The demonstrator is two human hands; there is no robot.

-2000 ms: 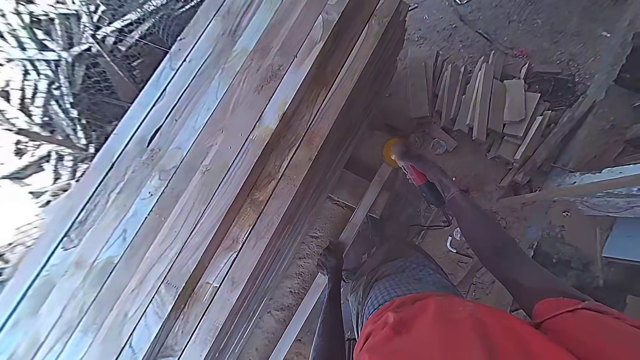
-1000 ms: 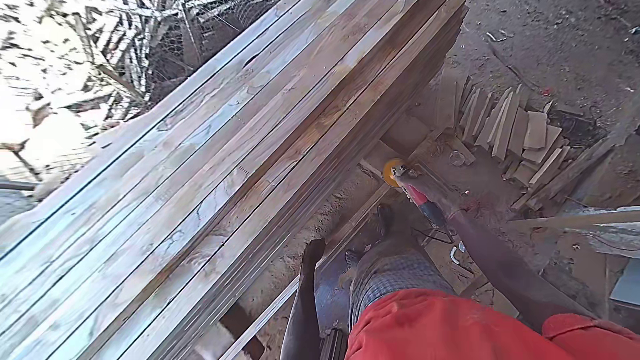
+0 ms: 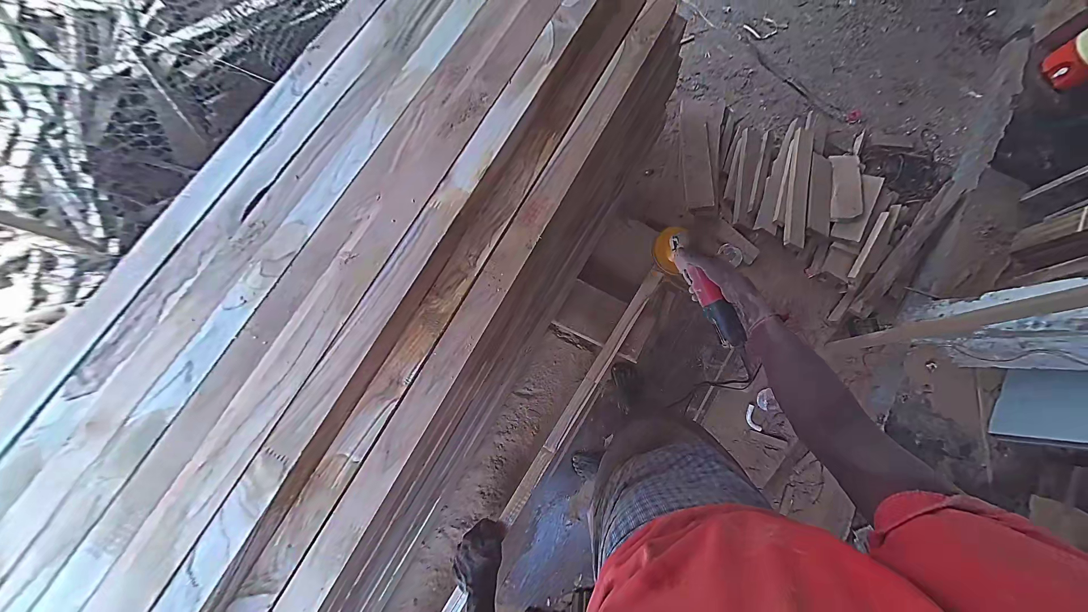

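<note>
My right hand (image 3: 722, 285) grips a red and black angle grinder (image 3: 712, 304) with a yellow disc (image 3: 670, 250). The disc sits at the upper end of a long, narrow wooden strip (image 3: 595, 378); whether they touch cannot be told. Lower down, my left hand (image 3: 480, 552) is closed around the strip near the bottom of the view. The strip runs slantwise between my legs and a large stack of wooden planks (image 3: 340, 280). A cord trails from the grinder's rear.
Short wood offcuts (image 3: 799, 187) lie piled beyond the grinder. A long board (image 3: 960, 327) and a pale panel (image 3: 1041, 406) are at the right. Branches and wire mesh (image 3: 76, 127) stand at upper left. A red object (image 3: 1064, 66) is at upper right.
The view has shifted between frames. My left hand is now farther down along the strip than two seconds ago. My right hand still holds the grinder near the strip's upper end.
</note>
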